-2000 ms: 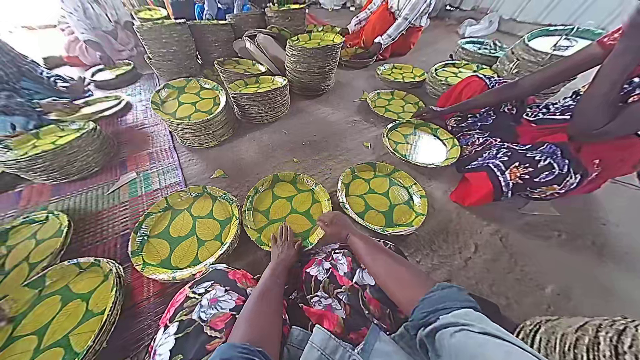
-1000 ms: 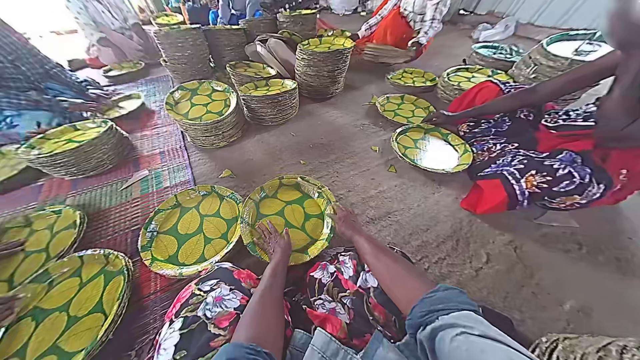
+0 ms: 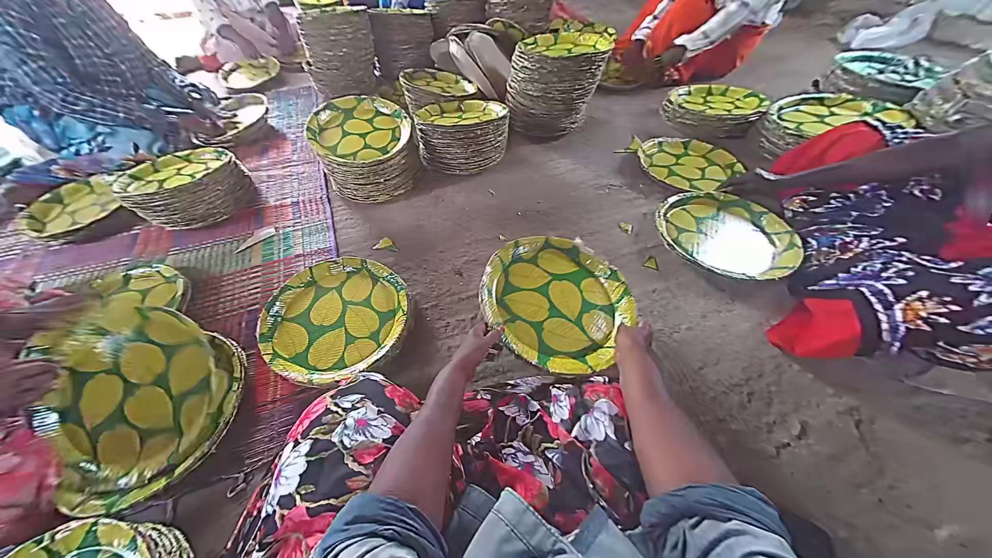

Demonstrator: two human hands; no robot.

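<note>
A round plate with a yellow leaf pattern on green point(image 3: 559, 304) is held in front of my lap, tilted a little. My left hand point(image 3: 482, 345) grips its lower left rim, and my right hand point(image 3: 632, 339) has the lower right rim. The fingers are partly hidden under the plate. Left of it, beyond my knee, rests a leaf-patterned plate point(image 3: 335, 319) that no hand touches; whether others lie under it is hard to tell.
Stacked plates point(image 3: 364, 155) stand ahead on the floor. A red and purple woven mat point(image 3: 287, 225) lies left, with a blurred plate point(image 3: 139, 403) near a person's arm. At right, a person's arm point(image 3: 860, 163) reaches toward a shiny plate point(image 3: 732, 235). Small green scraps point(image 3: 651, 263) dot the floor.
Two seconds ago plates lay left, middle and right before me; the right-hand one was gone from its place one second ago. The middle place now shows bare floor, and my hands have moved right with a plate.
</note>
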